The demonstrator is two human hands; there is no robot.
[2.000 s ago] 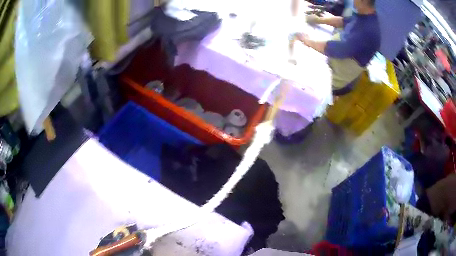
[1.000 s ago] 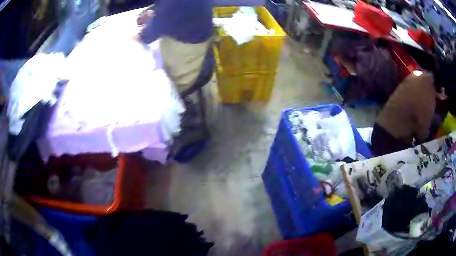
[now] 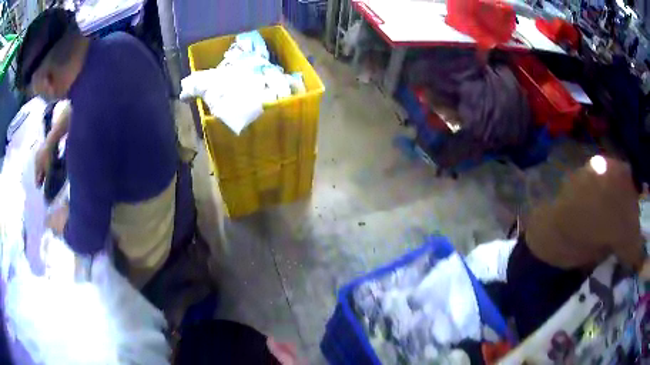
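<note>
Neither of my hands can be made out in view. A dark rounded shape (image 3: 224, 343) is cut off by the bottom edge, with a small pinkish patch beside it; I cannot tell what they are. A blue crate (image 3: 342, 331) stands at the lower middle, filled with white and grey cloth (image 3: 420, 306). A stacked yellow crate (image 3: 264, 150) stands further back, with white cloth (image 3: 242, 85) heaped over its rim.
A person in a dark blue top (image 3: 121, 142) bends over a white-covered table (image 3: 35, 285) at left. Another person in brown (image 3: 581, 214) leans at right beside patterned cloth (image 3: 591, 314). A red-edged white table (image 3: 413, 25) stands behind. Grey floor (image 3: 356, 214) lies between.
The view has swung to the right. The orange-red crate and the near white table have left the picture. The person in blue and the yellow crate now show larger.
</note>
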